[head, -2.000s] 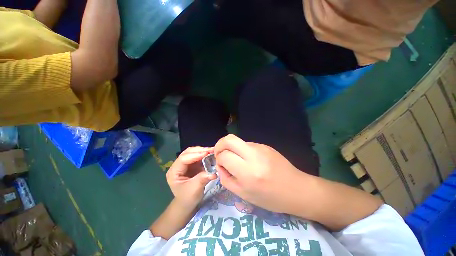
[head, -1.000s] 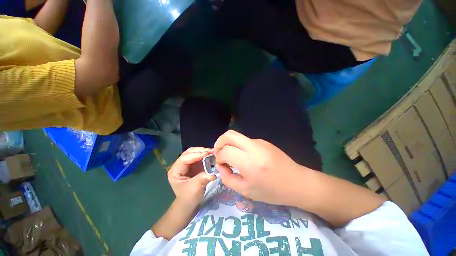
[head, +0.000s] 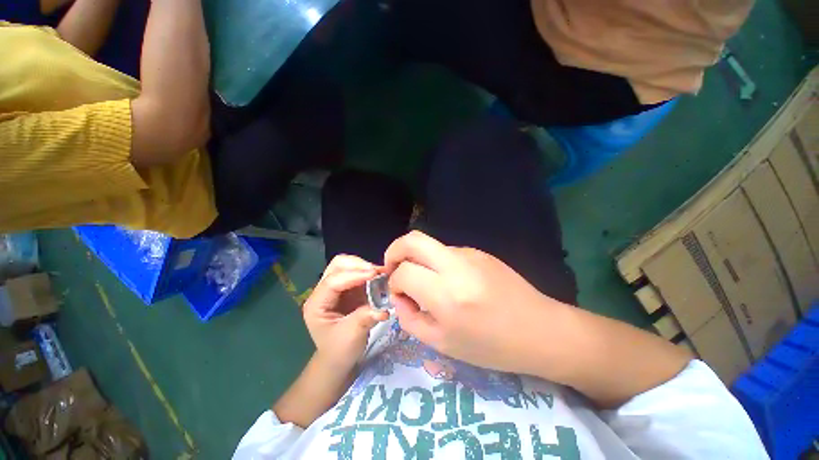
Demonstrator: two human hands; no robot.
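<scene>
A small white-grey plastic housing (head: 378, 293) with a dark opening is held above my lap, in front of my shirt. My left hand (head: 338, 304) grips it by its edges between thumb and fingers. My right hand (head: 437, 286) is closed right beside it, fingertips at the housing's right side and partly covering it. Whether my right fingers pinch the housing or a thin tool is hidden.
A person in yellow (head: 72, 153) sits at left by a green tabletop (head: 256, 54). A person in peach (head: 642, 40) sits on a blue stool (head: 597, 148). Blue bins (head: 135, 262) with clear pieces stand at left, cartons (head: 63, 413) lower left. Flattened cardboard (head: 732, 256) and a blue crate (head: 781, 391) are at right.
The housing has turned slightly and shows a narrower face. My hands stay close together in nearly the same place.
</scene>
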